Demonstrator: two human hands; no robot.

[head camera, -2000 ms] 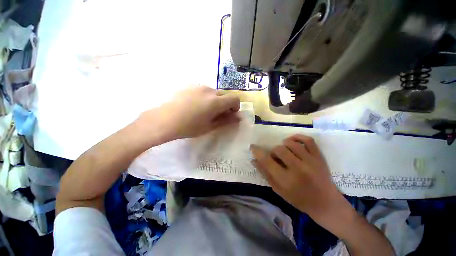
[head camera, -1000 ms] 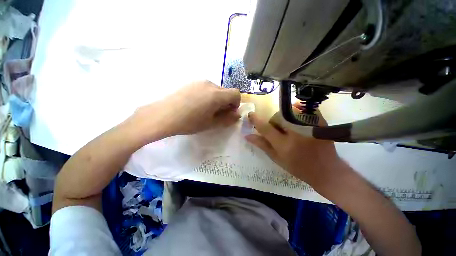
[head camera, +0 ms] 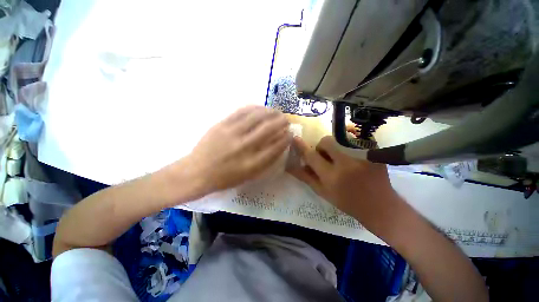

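Note:
A pale fabric piece [head camera: 273,180] lies at the front of the white table, mostly covered by my hands; its small upper end shows between my fingertips. My left hand [head camera: 245,144] lies over the piece with its fingers close together; what its fingertips grip is hidden. My right hand [head camera: 343,174] has thumb and index finger at the piece's right edge, pinching it. Both hands are just in front of the sewing machine's needle area [head camera: 313,107]. The presser foot is hard to make out.
The grey-white machine head [head camera: 414,65] hangs over the upper right. Small printed labels [head camera: 458,171] lie on the bed at right. A printed ruler [head camera: 473,237] runs along the table's front edge. Cut pieces [head camera: 29,121] are heaped at left. A blue crate [head camera: 168,248] with scraps sits below.
My right hand has moved up and left to the fabric's edge beside my left hand. My left hand has turned flatter over the piece. The camera view has shifted.

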